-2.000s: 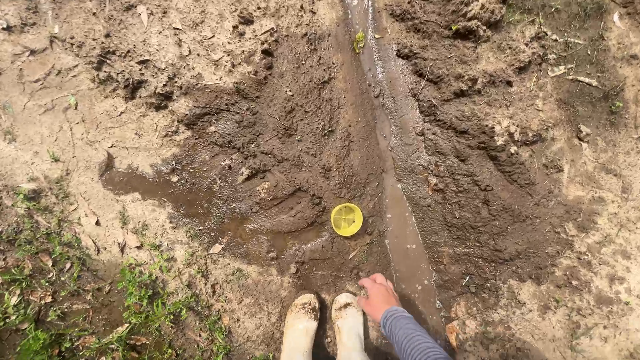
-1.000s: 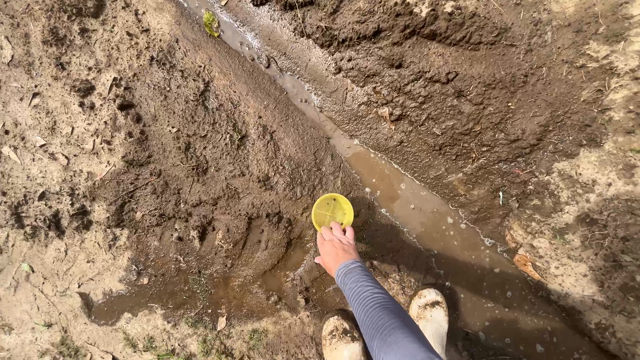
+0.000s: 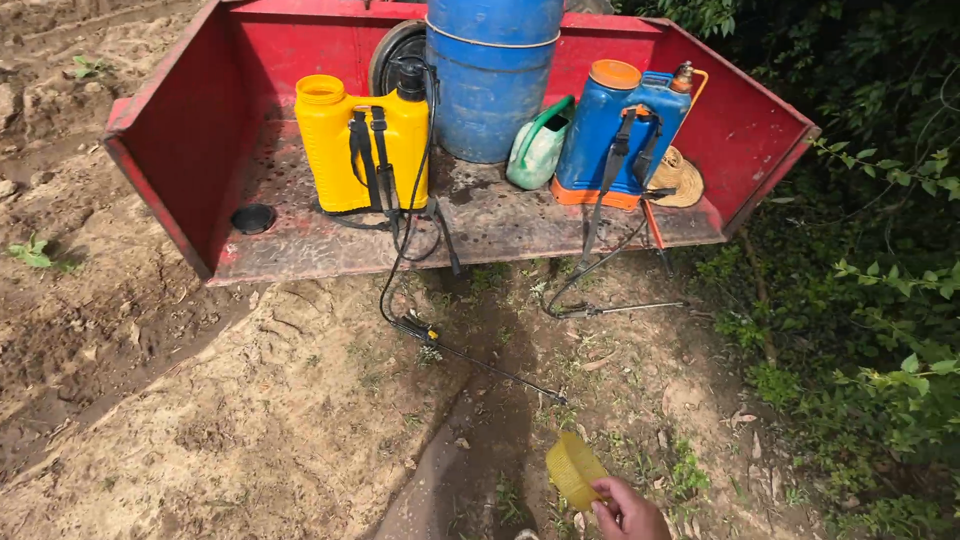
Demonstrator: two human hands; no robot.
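Note:
My right hand (image 3: 628,511), at the bottom, pinches the rim of a yellow plastic strainer basket (image 3: 574,469). Beyond it, on the bed of a red metal trailer (image 3: 495,244), stands a yellow backpack sprayer (image 3: 326,146) with its round filler mouth uncapped. Its hose runs down to a spray lance (image 3: 491,367) on the ground. A blue backpack sprayer (image 3: 592,139) with an orange lid stands at the right, its lance (image 3: 637,308) also lying on the ground. Between the sprayers are a blue plastic drum (image 3: 491,90) and a green watering can (image 3: 536,154). My left hand is out of view.
A black cap (image 3: 253,218) lies near the trailer's left front edge. A straw hat (image 3: 679,180) rests behind the blue sprayer. Hoses and straps hang over the trailer's edge. Leafy bushes (image 3: 885,330) border the right side, and a muddy wet rut (image 3: 442,465) runs toward the trailer.
The yellow strainer, on the mud two seconds ago and touched by my right hand one second ago, is now held up off the ground. The view has swung to the red trailer.

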